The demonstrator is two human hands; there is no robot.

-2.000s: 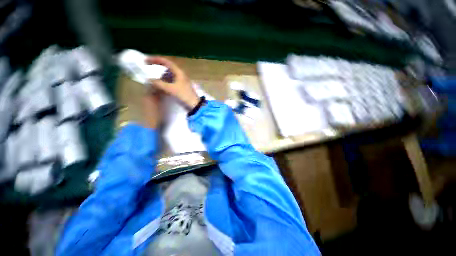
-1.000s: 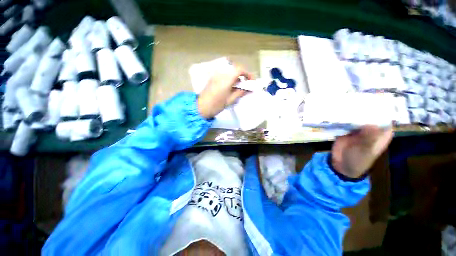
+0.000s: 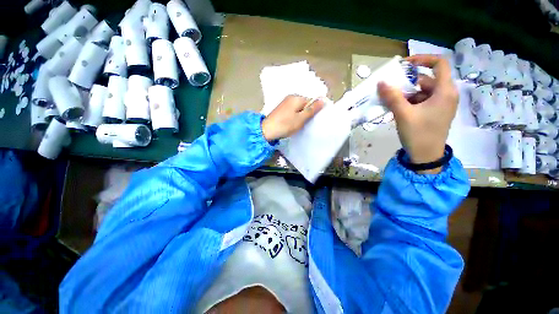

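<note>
My right hand (image 3: 426,101) holds a white cylinder unit (image 3: 379,88) by its dark, shiny end, right of the middle. The cylinder is tilted, its other end pointing down and left. My left hand (image 3: 293,118) pinches a thin white sleeve (image 3: 320,142) by its upper left edge. The cylinder's lower end meets the sleeve; whether it is inside cannot be told. A stack of white sleeves (image 3: 288,78) lies behind my left hand. A white round disc (image 3: 363,70) lies on a paler tan card (image 3: 358,61), partly hidden by the cylinder.
Bare white cylinders (image 3: 114,98) lie in a loose group on the green bench (image 3: 205,110) at left, with small white discs (image 3: 18,80) beyond. Tan cardboard (image 3: 242,49) lies under the work. Rows of units (image 3: 502,101) stand at right beside a large white sheet (image 3: 478,144).
My right hand has moved up and left and now holds a cylinder against the sleeve. My left hand has shifted slightly right and down with the sleeve. The view has shifted.
</note>
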